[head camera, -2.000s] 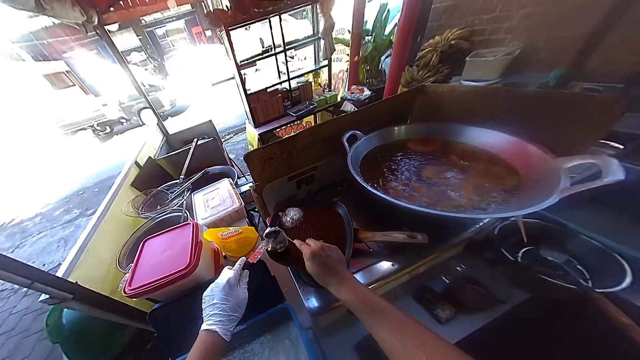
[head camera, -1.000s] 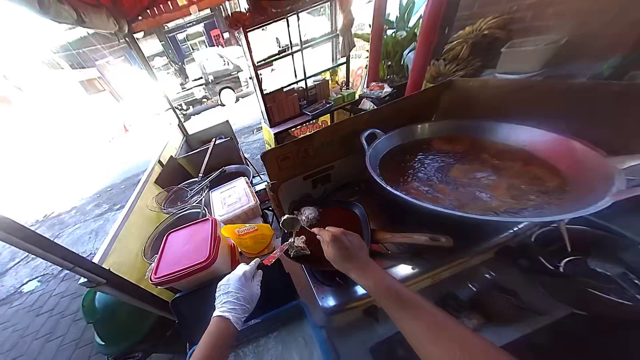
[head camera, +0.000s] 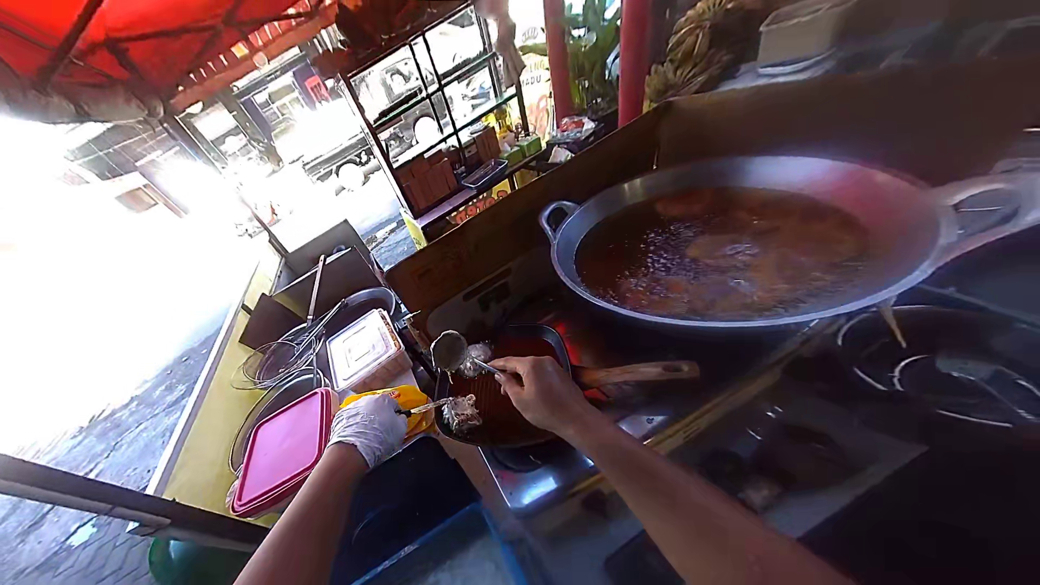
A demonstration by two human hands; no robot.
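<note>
My left hand (head camera: 370, 426), in a thin whitish glove, grips a slim utensil whose tip meets a pale, lumpy piece of food (head camera: 462, 413) at the left edge of a dark square pan (head camera: 520, 414). Bare, my right hand (head camera: 540, 390) holds the thin handle of a small round metal ladle (head camera: 449, 351), its bowl tilted above the pan's far left side. Beside the ladle lies another pale clump (head camera: 475, 359). Reddish-brown liquid covers the pan's bottom. The pan's wooden handle (head camera: 642, 373) points right, beyond my right hand.
A large wok (head camera: 756, 321) of bubbling oil with food stands at the right, above the stove (head camera: 536, 487). On the left are a box with a pink lid (head camera: 284, 451), a clear-lidded container (head camera: 366, 349), a yellow packet (head camera: 410, 398) and wire strainers (head camera: 280, 361). A dark basin (head camera: 959, 382) sits lower right.
The pale piece by my left hand's utensil is now at the pan's left edge, apart from the ladle. The ladle has shifted away from that piece. The view has turned somewhat.
</note>
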